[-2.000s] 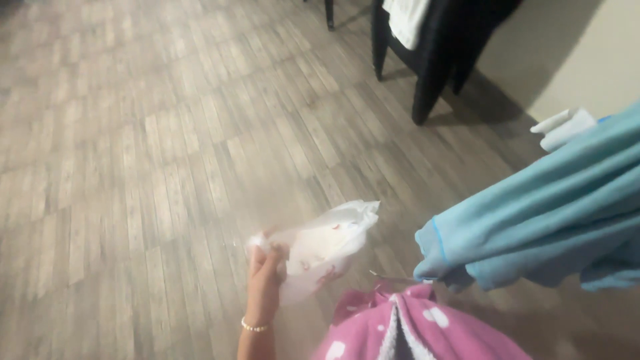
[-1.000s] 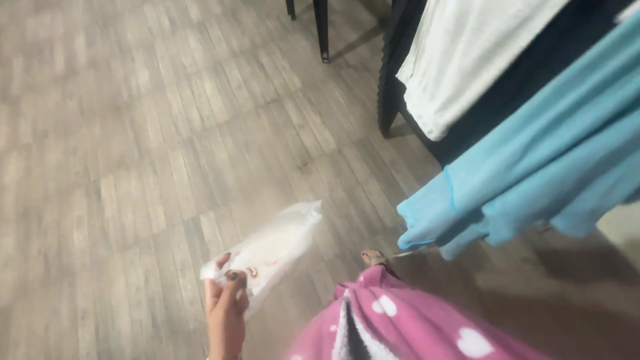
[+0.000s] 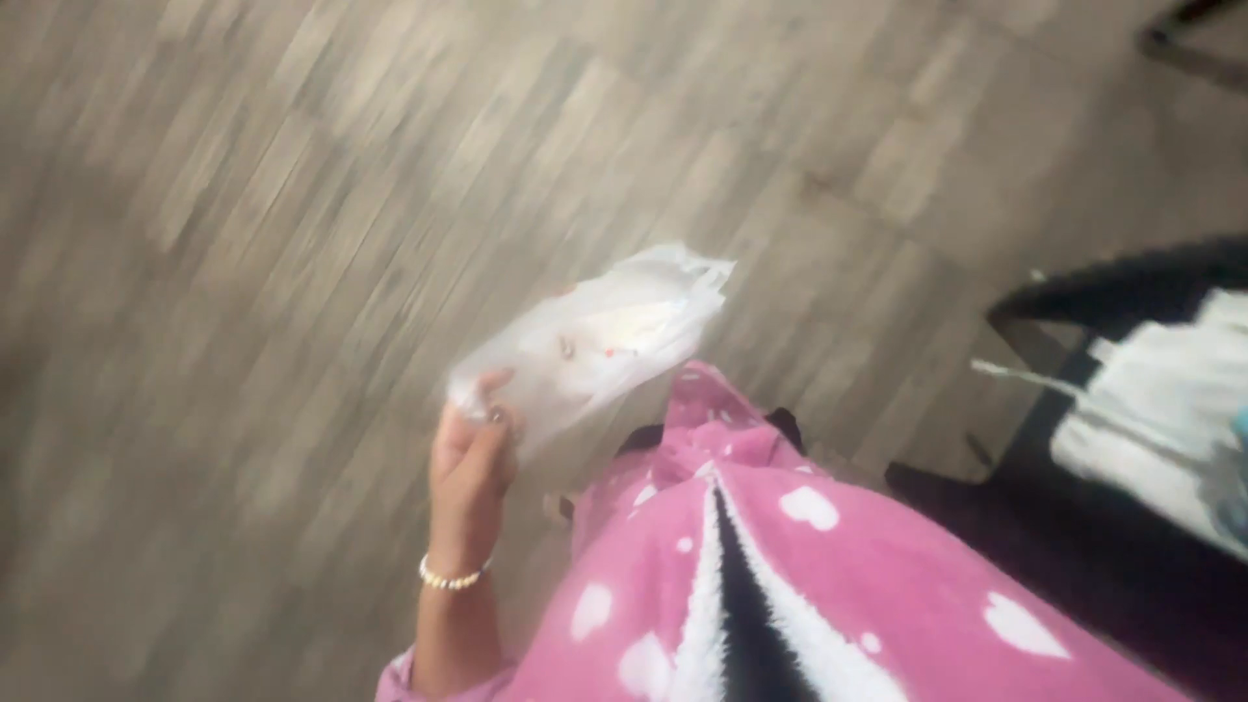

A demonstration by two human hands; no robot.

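My left hand [image 3: 478, 439], with a beaded bracelet [image 3: 453, 575] at the wrist, grips one end of a thin whitish plastic bag [image 3: 604, 341]. The bag stretches up and to the right from my fingers and bears small reddish marks; what is inside cannot be made out. Close beside it is the pink garment with white hearts [image 3: 819, 565] that I wear, with fleecy white edges down its front. My right hand is out of the picture.
Wood-look flooring [image 3: 292, 195] spreads ahead and to the left, blurred. At the right stands dark furniture [image 3: 1033, 546] with white cloth [image 3: 1150, 429] on it. Part of a dark leg or frame [image 3: 1189, 44] shows at the top right.
The view has turned a lot, and the light blue cloth that filled the right side is nearly out of sight. My left hand still holds the bag.
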